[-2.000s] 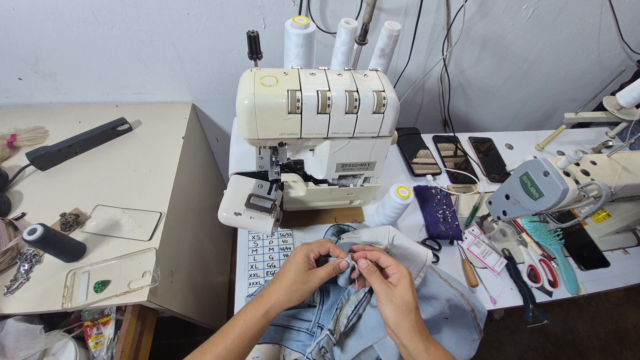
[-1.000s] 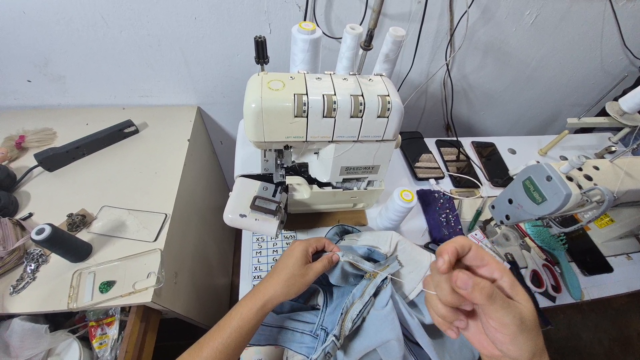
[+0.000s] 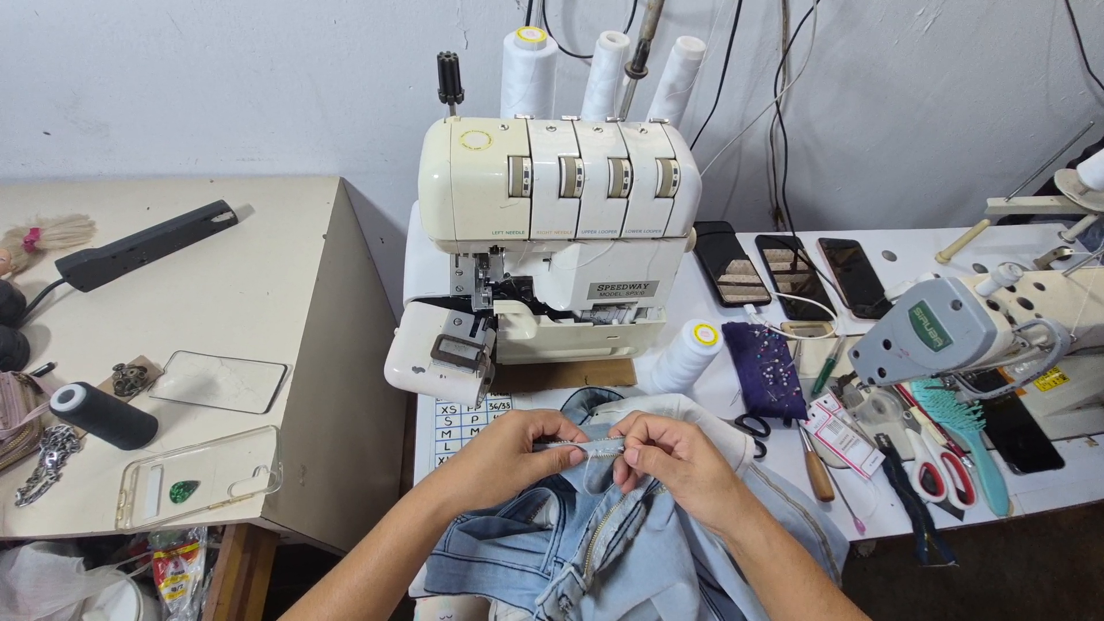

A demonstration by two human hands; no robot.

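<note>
Light blue jeans (image 3: 509, 561) lie bunched at the table's front, their metal zipper (image 3: 599, 539) showing below my hands. My left hand (image 3: 526, 448) pinches one end of a folded denim edge (image 3: 599, 447) between thumb and fingers. The other end of that edge is pinched by my right hand (image 3: 668, 457), a little to the right. A white thread hangs from the cloth between them. Whether a needle is in my fingers cannot be told. Just behind stands a white overlock sewing machine (image 3: 561, 216), its front cover swung open.
A white thread cone (image 3: 686, 358) stands behind the jeans. To the right are a purple pincushion (image 3: 766, 371), red-handled scissors (image 3: 944, 474), an awl (image 3: 813, 466), a teal hairbrush (image 3: 966, 440) and another sewing machine (image 3: 975, 319). The left table (image 3: 285, 328) holds a black thread spool (image 3: 103, 416) and a clear phone case (image 3: 203, 479).
My right hand, raised off the cloth to the right one second ago with thread drawn out, has come back to the denim beside my left hand.
</note>
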